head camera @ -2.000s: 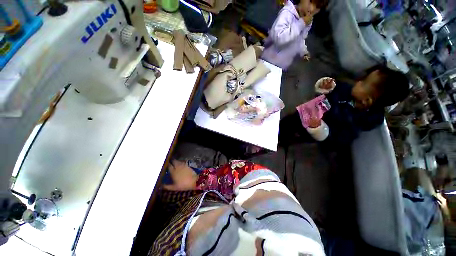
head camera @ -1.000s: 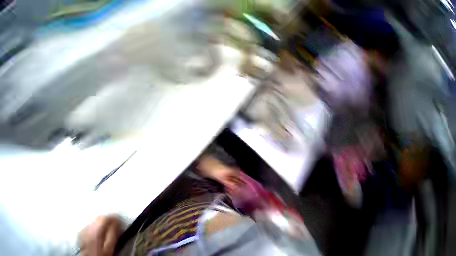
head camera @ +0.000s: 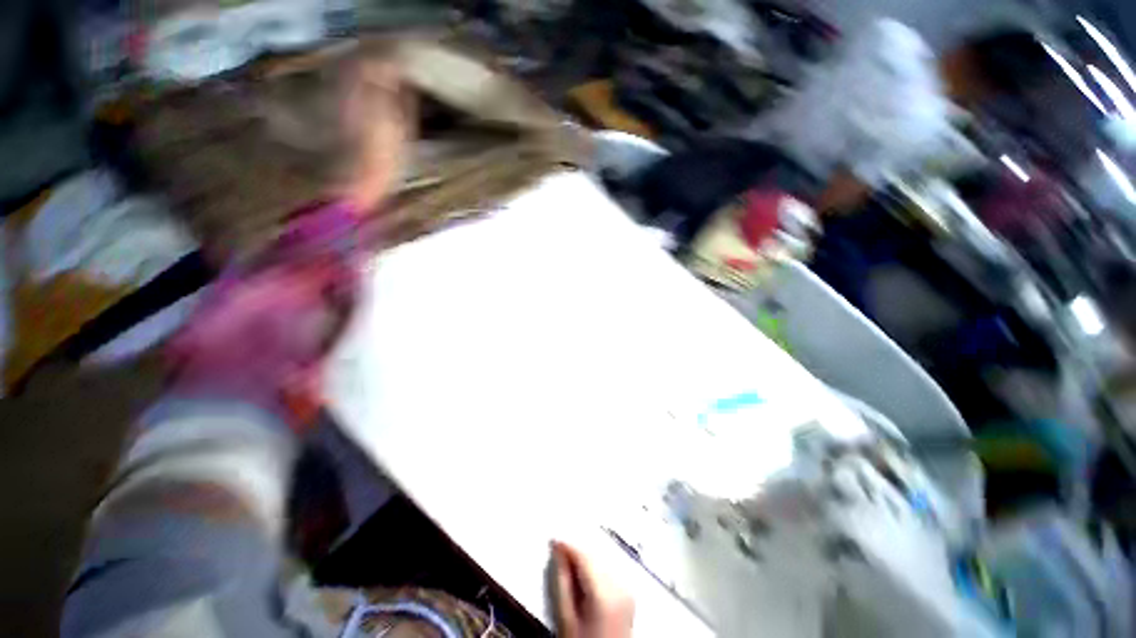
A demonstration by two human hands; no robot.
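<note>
A pile of brown cloth lies at the far left end of the white table. My left hand, in a pink patterned cuff, reaches onto the cloth. It is blurred, so I cannot tell whether its fingers hold any. My right hand is at the table's near edge, low in the picture. It is cut off by the bottom edge, and its grip does not show.
The blurred sewing machine parts are at the lower right, with a blue strip near them. A grey-white curved bin or trough runs behind the table. White and mustard cloth lies at the left. A person's dark head shows at the upper right.
The view has swung left, and the side table and two children have left the picture. My left arm is now stretched out to the brown cloth. My right hand is now at the bottom edge.
</note>
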